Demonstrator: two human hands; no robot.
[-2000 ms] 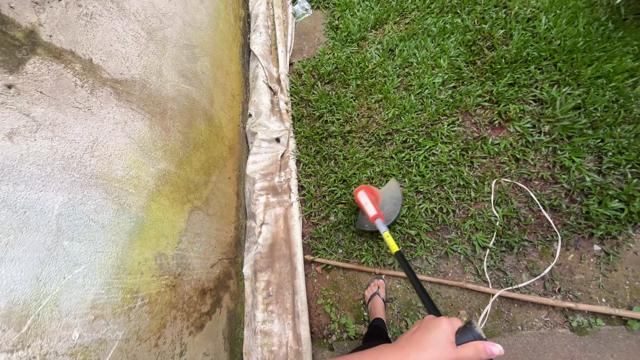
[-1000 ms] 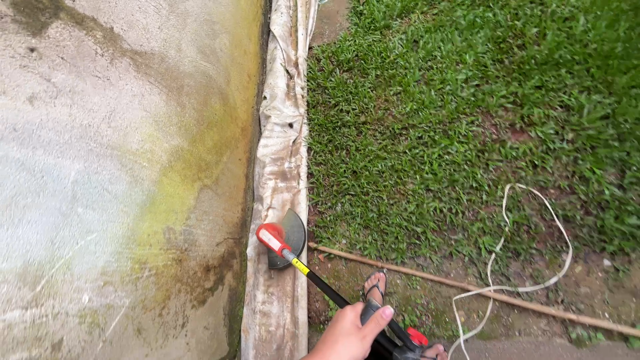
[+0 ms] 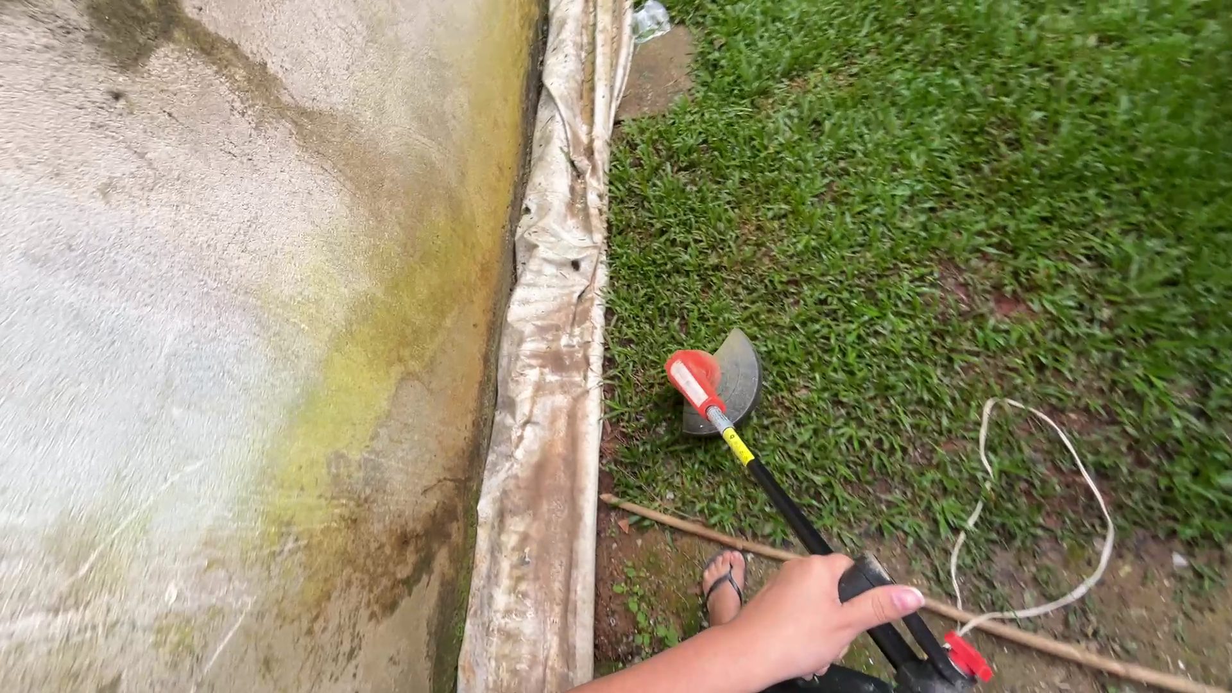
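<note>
My left hand (image 3: 813, 611) is closed around the black front handle (image 3: 863, 577) of an electric string trimmer, thumb to the right. The trimmer's black shaft (image 3: 789, 505) with a yellow label runs up and left to its orange-red head (image 3: 695, 378) and dark rounded guard (image 3: 736, 385). The head is over grass just right of a dirty white sheet (image 3: 549, 443). A red part (image 3: 967, 656) shows on the trimmer's body at the bottom edge, near a white cord (image 3: 1107, 529) that loops over grass and soil. My right hand is outside the view.
A stained concrete surface (image 3: 241, 337) fills the left side. A thin wooden or bamboo pole (image 3: 1049, 643) lies across the soil, close to a sandaled foot (image 3: 724, 582). Grass (image 3: 914, 212) covers the right. Clear plastic (image 3: 651, 19) lies by a flat slab (image 3: 659, 77) at the top.
The trimmer head was over the grass, then swung left over the white sheet, and has now come back right over the grass. My left hand has stayed on the handle.
</note>
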